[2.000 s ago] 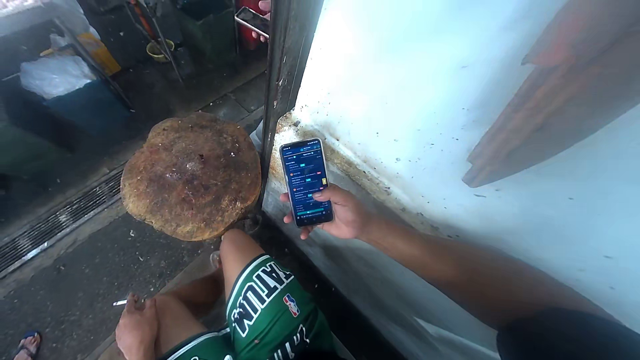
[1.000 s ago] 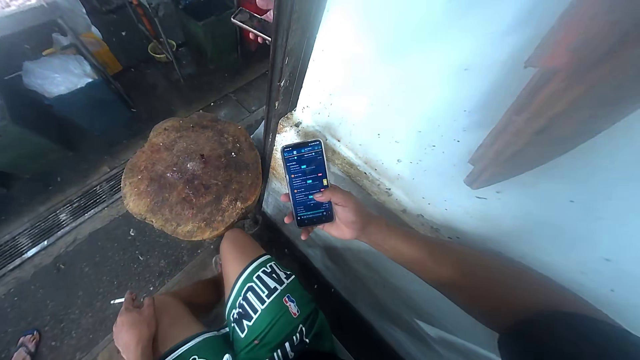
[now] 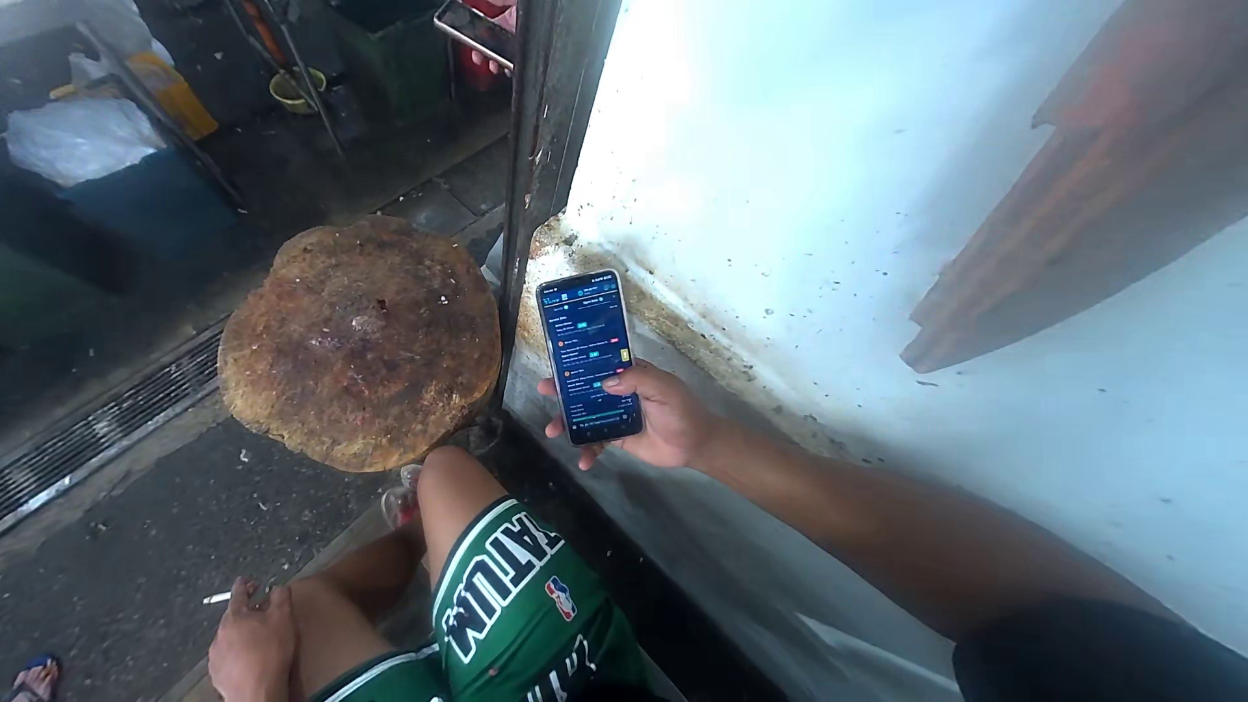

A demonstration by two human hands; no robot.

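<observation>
My right hand (image 3: 663, 414) holds a smartphone (image 3: 588, 341) with its screen lit, the thumb lying on the lower right of the glass and fingertips showing past its left edge. Low at the left, my left hand (image 3: 253, 643) rests on my bare thigh with a lit or unlit cigarette (image 3: 217, 598) between its fingers; which, I cannot tell. Green basketball shorts (image 3: 526, 595) with white trim and lettering cover my lap. Ahead of my knees stands a round wooden chopping block (image 3: 361, 341), its top stained and worn, left of the phone and apart from it.
A dark metal post (image 3: 546, 127) rises beside a stained white wall (image 3: 780, 166). Behind it, another person's fingers hold a tray-like or phone-like object (image 3: 478, 37). A floor drain grate (image 3: 117, 424), a blue bin (image 3: 146, 205) with a plastic bag (image 3: 83, 136), and a yellow basket (image 3: 297, 90) lie left. A sandalled foot (image 3: 37, 678) shows bottom left.
</observation>
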